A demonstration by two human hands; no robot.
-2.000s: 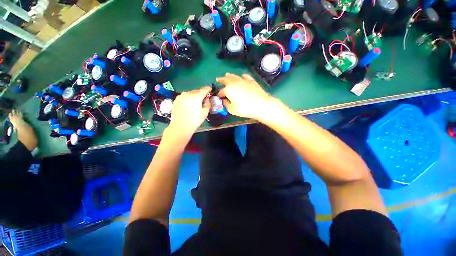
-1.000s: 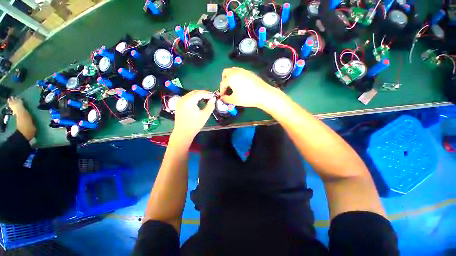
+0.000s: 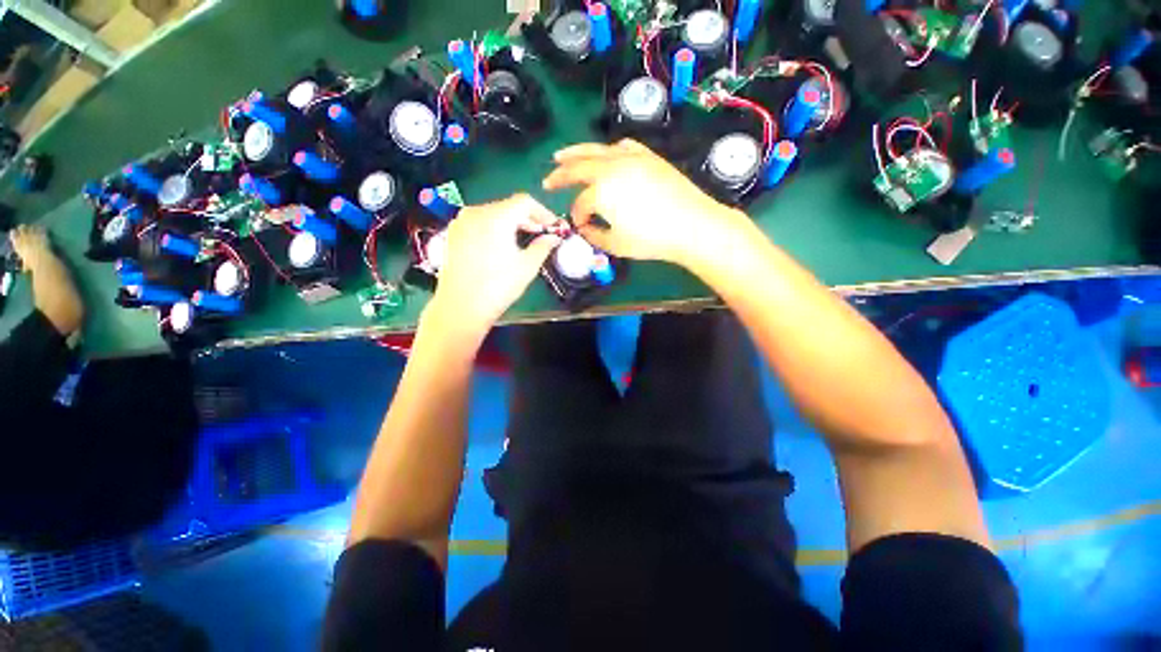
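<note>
A black speaker housing (image 3: pixel 573 290) lies at the bench's near edge between my hands. A round silver-white driver (image 3: pixel 574 259) and a blue battery cell (image 3: pixel 602 270) show in it. My left hand (image 3: pixel 490 261) is at its upper left, thumb and finger pinching thin red and dark lead wires (image 3: pixel 560 229). My right hand (image 3: pixel 637 210) is at its upper right, thumb and index finger at the same wires, other fingers raised and spread. The fingertips hide part of the wires and the housing's top.
Partly assembled units (image 3: pixel 306 248) crowd the green bench (image 3: pixel 815 242) at left; more stand beyond my hands and at right. A greyish patch (image 3: pixel 950 245) lies near the edge. Another person's hand (image 3: pixel 45 268) is far left. A blue stool (image 3: pixel 1029 392) stands right.
My hands have drawn apart a little from over the housing, showing more of the driver. My right fingers have spread. The view has shifted slightly.
</note>
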